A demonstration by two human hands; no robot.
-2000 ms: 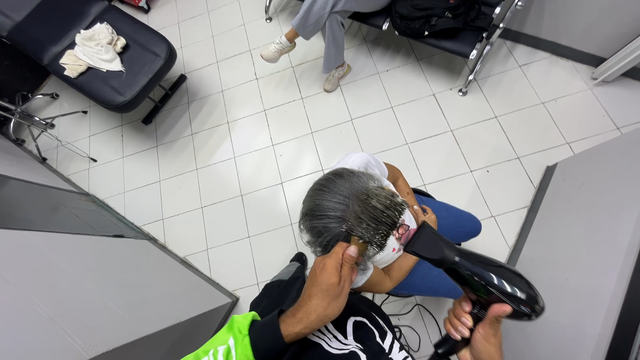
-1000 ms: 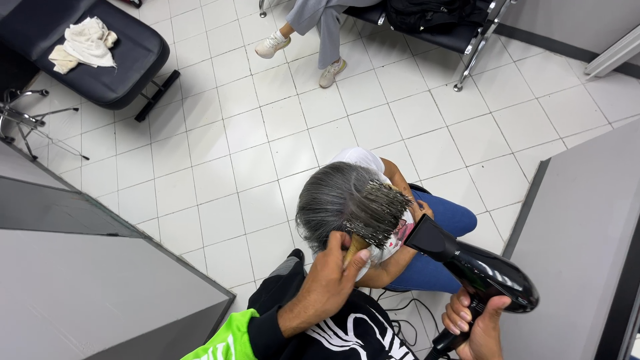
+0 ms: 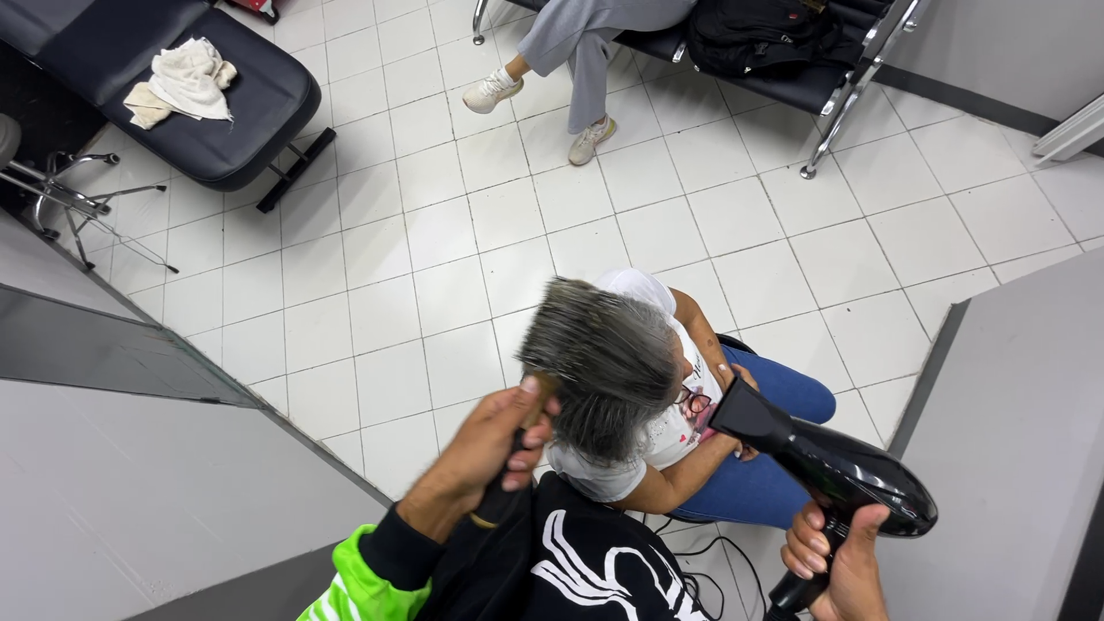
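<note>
A person with grey hair [image 3: 608,371] sits below me, in a white T-shirt and blue jeans [image 3: 755,483]. My left hand [image 3: 496,444] grips the handle of a hairbrush [image 3: 536,401], whose head is at the near-left side of the hair; its bristles are hidden or blurred. Strands are spread out toward the upper left. My right hand [image 3: 837,552] holds a black hair dryer [image 3: 849,474] by its handle, with the flat nozzle pointing left toward the person's face and chest, apart from the hair.
Gray partitions [image 3: 1009,423] stand at both sides. A black padded recliner [image 3: 250,112] with white towels [image 3: 194,78] is at upper left, near a wheeled stool base [image 3: 73,194]. Another person's crossed legs [image 3: 595,60] and a black backpack [image 3: 759,34] are at the bench. A cable [image 3: 733,548] lies on the floor.
The brush in my left hand has come away from the hair near the face to its rear side, and the strands now fan toward the upper left. The dryer stays in my right hand.
</note>
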